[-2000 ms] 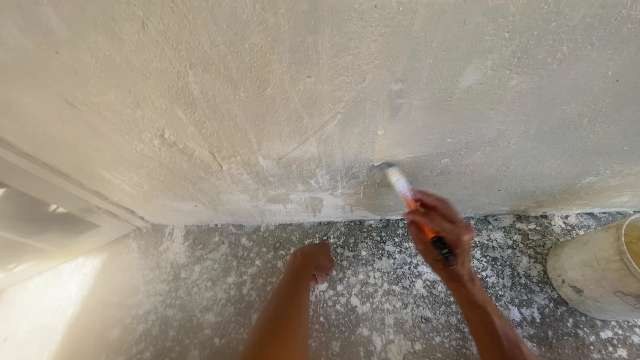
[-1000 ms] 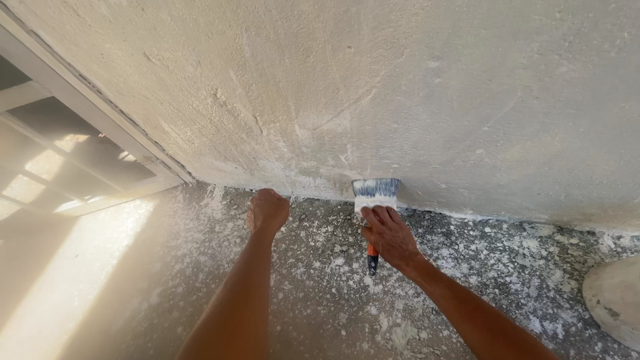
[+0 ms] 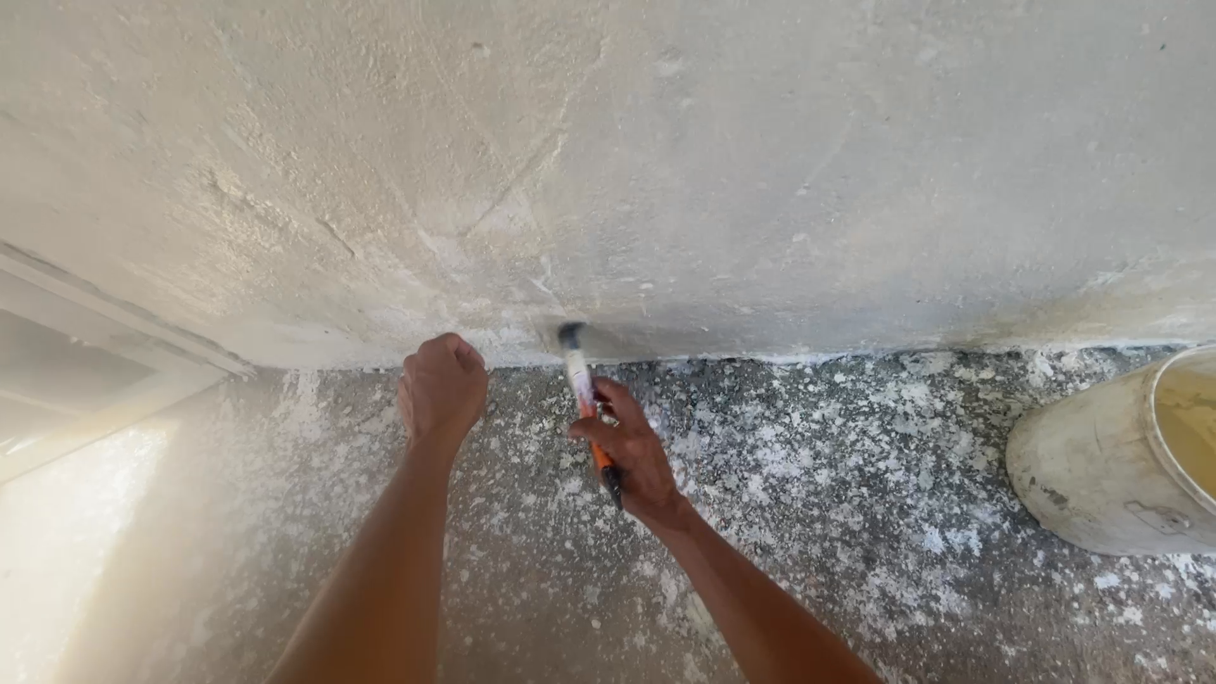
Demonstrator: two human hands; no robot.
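Observation:
My right hand (image 3: 632,446) grips a flat paintbrush (image 3: 581,394) by its orange and black handle. The brush is seen edge-on, its dark wet bristles against the lower part of the plastered wall (image 3: 722,171), just above the floor line. To the left of it, my left hand (image 3: 443,388) is curled into a loose fist in front of the wall's foot; whether anything small is inside it cannot be seen. Damp-looking, rough plaster with scratches and pale patches surrounds the bristles.
At the right stands a stained white plastic bucket (image 3: 1083,456) with yellowish liquid in it. White flakes and spatter cover the concrete floor (image 3: 807,532). A pale framed door or window panel (image 3: 104,351) meets the wall at the left, with bright sunlight on the floor below it.
The brush has turned from broad side showing, a second ago, to edge-on against the wall. The left hand is nearer the brush than two seconds ago. The view has shifted.

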